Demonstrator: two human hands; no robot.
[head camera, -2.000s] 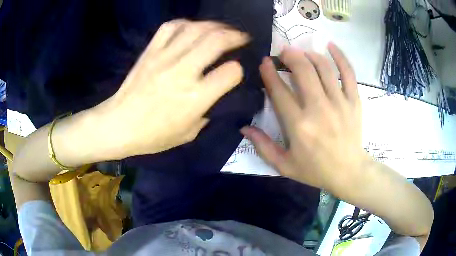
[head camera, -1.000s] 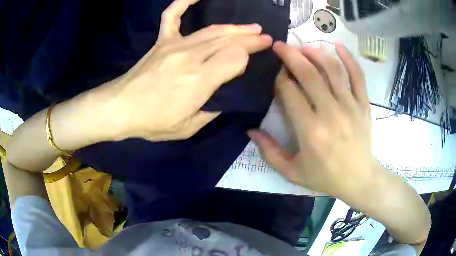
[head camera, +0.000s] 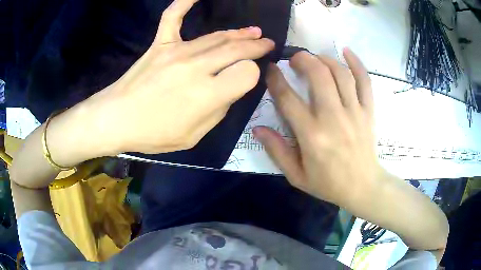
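Note:
A dark navy garment piece (head camera: 237, 113) covers the left of the white machine table. Its straight fabric edge runs down under my fingertips. My left hand (head camera: 195, 84) lies flat on the cloth, fingers spread towards the edge. My right hand (head camera: 327, 126) rests with spread fingers on the table just right of the edge, its index fingertip at the cloth. Neither hand is closed round anything. The presser foot and needle are not visible.
A black thread bundle (head camera: 430, 52) hangs at the upper right. A printed measuring scale (head camera: 422, 153) runs along the table's front edge. Scissors (head camera: 371, 232) and a yellow-green packet (head camera: 369, 257) lie on a lower right shelf. Yellow cloth (head camera: 97, 216) hangs lower left.
Compared with one second ago, the view has shifted, the machine part at the upper right is out of view and the cloth no longer hangs over the front table edge. Both hands keep much the same pose.

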